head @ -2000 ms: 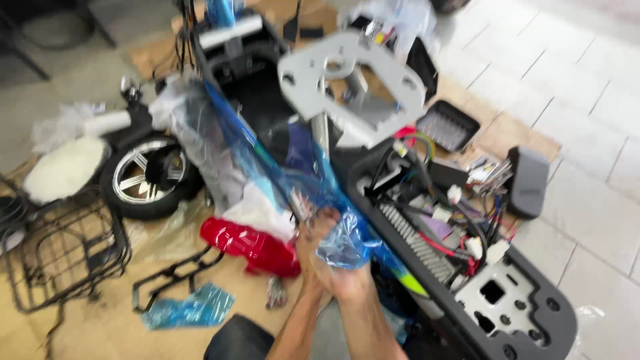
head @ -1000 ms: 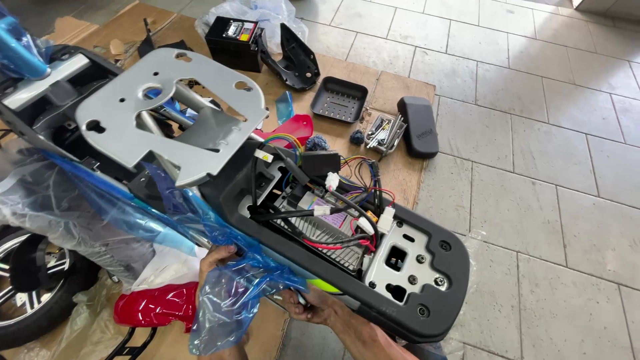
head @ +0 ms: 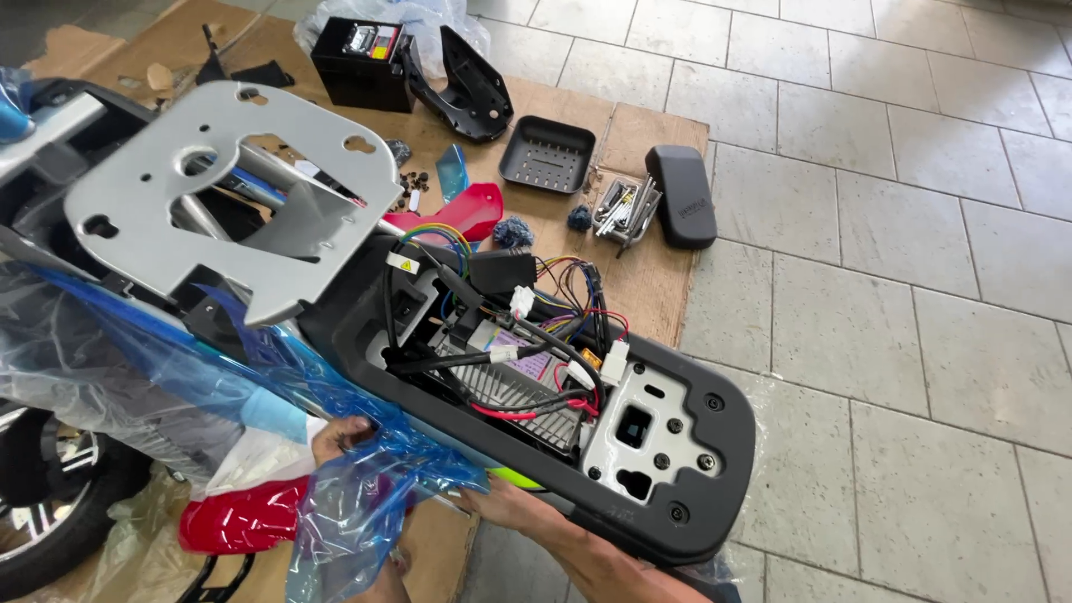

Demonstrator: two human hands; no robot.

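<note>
The body of an electric scooter (head: 670, 523) lies across the view, with blue plastic film (head: 360, 494) hanging from its near side. My left hand (head: 339, 437) is at the film by the scooter's flank, fingers bent, partly hidden behind the plastic. Close to the lower edge of the body, my right hand (head: 490, 502) reaches to the film's right end; its fingertips are mostly hidden. In the open bay sit a finned metal controller (head: 502, 385), bundled wires and white connectors (head: 614, 362). A grey metal mounting plate (head: 126, 167) stands above the frame to the left.
Cardboard (head: 649, 134) covers part of the tiled floor (head: 913, 419). On it lie a black battery box (head: 360, 75), a black plastic tray (head: 548, 159), a tray of bolts (head: 624, 209) and a dark case (head: 680, 197). A red fender (head: 239, 515) and a wheel (head: 63, 519) are at lower left.
The view has swung strongly since two seconds ago. Both hands stay at the blue film along the scooter's side. The film hangs in a somewhat different shape than one second ago.
</note>
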